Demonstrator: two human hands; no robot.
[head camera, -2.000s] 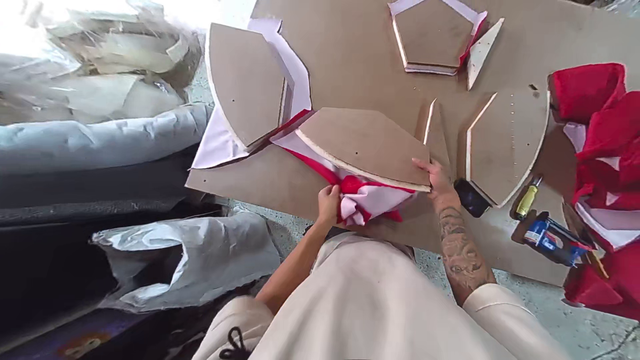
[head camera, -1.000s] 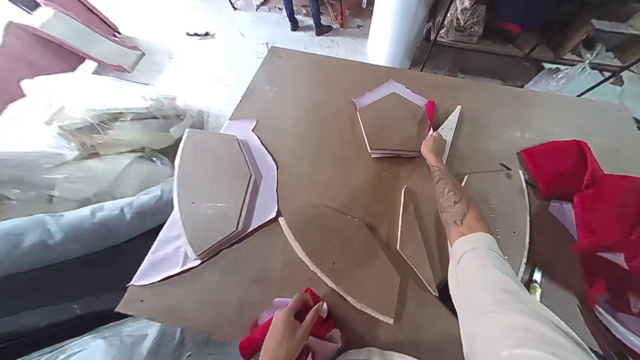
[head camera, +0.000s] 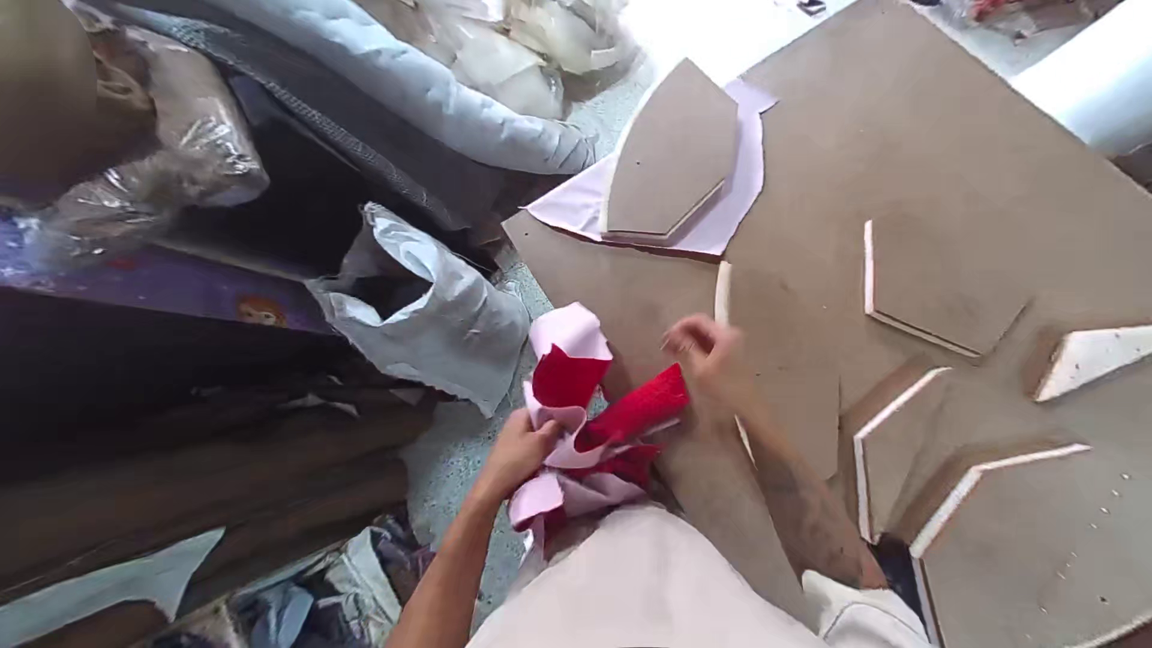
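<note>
My left hand (head camera: 529, 447) grips a crumpled bundle of red and pale pink fabric (head camera: 634, 407) at the table's near left edge. Just right of the bundle, my right hand (head camera: 706, 346) is blurred, its fingers bent, above the curved edge of a brown board piece (head camera: 792, 387); whether it holds anything cannot be told. Farther up the table, a stack of curved, pointed board pieces (head camera: 670, 153) lies on a pale pink cloth (head camera: 749, 171).
More cut board pieces with pale edges, among them a pentagonal one (head camera: 945, 279) and a large angled one (head camera: 1035, 540), lie on the brown table (head camera: 954, 117). An open white sack (head camera: 450, 333) and rolled material (head camera: 432, 81) are at the left.
My right hand has moved from beside the pentagonal board to near the fabric bundle. The pale pink fabric around that board no longer shows there. The view has swung left.
</note>
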